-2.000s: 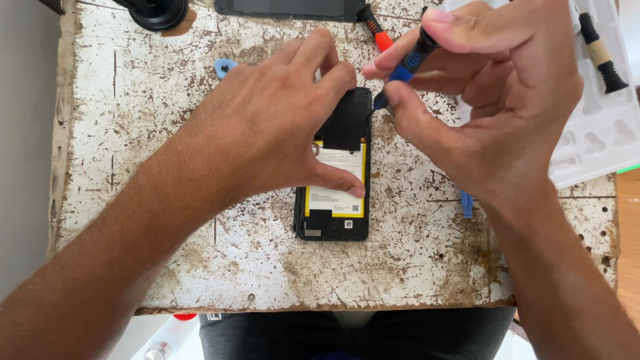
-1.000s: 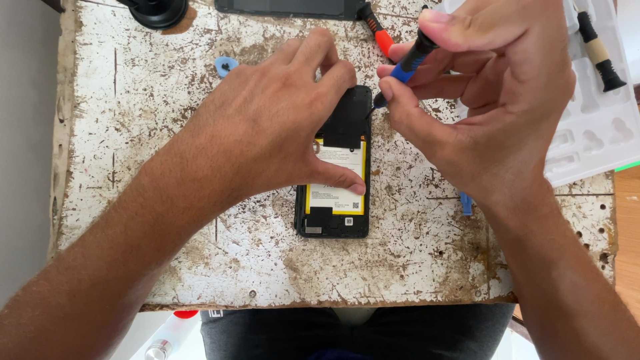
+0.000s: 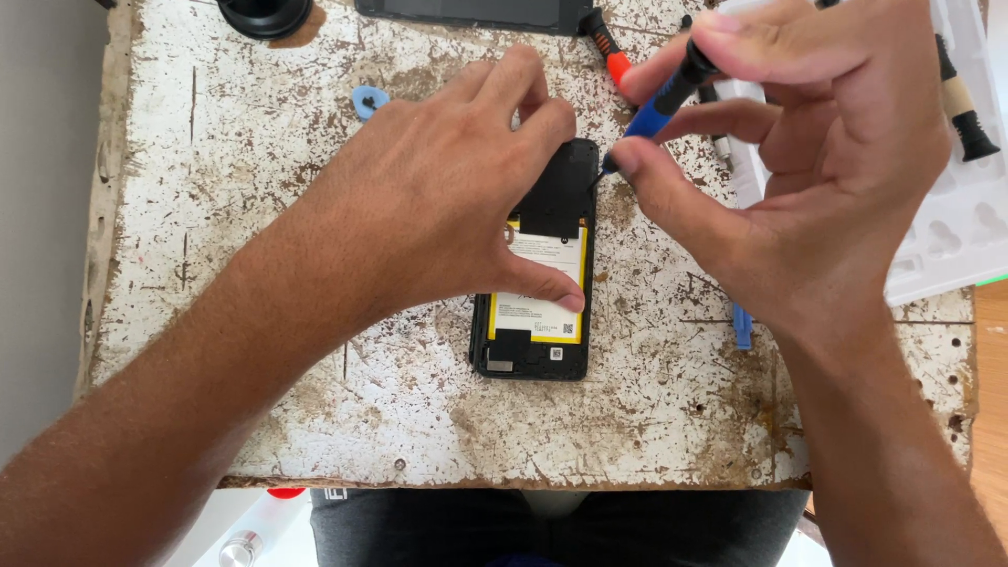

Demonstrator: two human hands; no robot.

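An opened smartphone (image 3: 561, 189) lies on the worn table, its inside facing up, with a white, yellow-edged battery (image 3: 543, 315) below a black cover. My left hand (image 3: 441, 181) spans the phone, its thumb pressing across the battery and its fingers over the upper left edge, partly hiding both. My right hand (image 3: 787, 150) holds a blue and black precision screwdriver (image 3: 654, 110) at a slant. The driver's thin tip is at the phone's upper right edge; whether it sits in a screw is too small to tell.
A blue opening pick (image 3: 370, 102) with small dark bits on it lies left of my hand. Beyond are a black round object (image 3: 266, 14), a dark screen panel (image 3: 472, 9) and a red-black screwdriver (image 3: 606, 49). At right are a white plastic tray (image 3: 913, 272), a beige-black screwdriver (image 3: 957, 96) and a blue pry tool (image 3: 741, 327).
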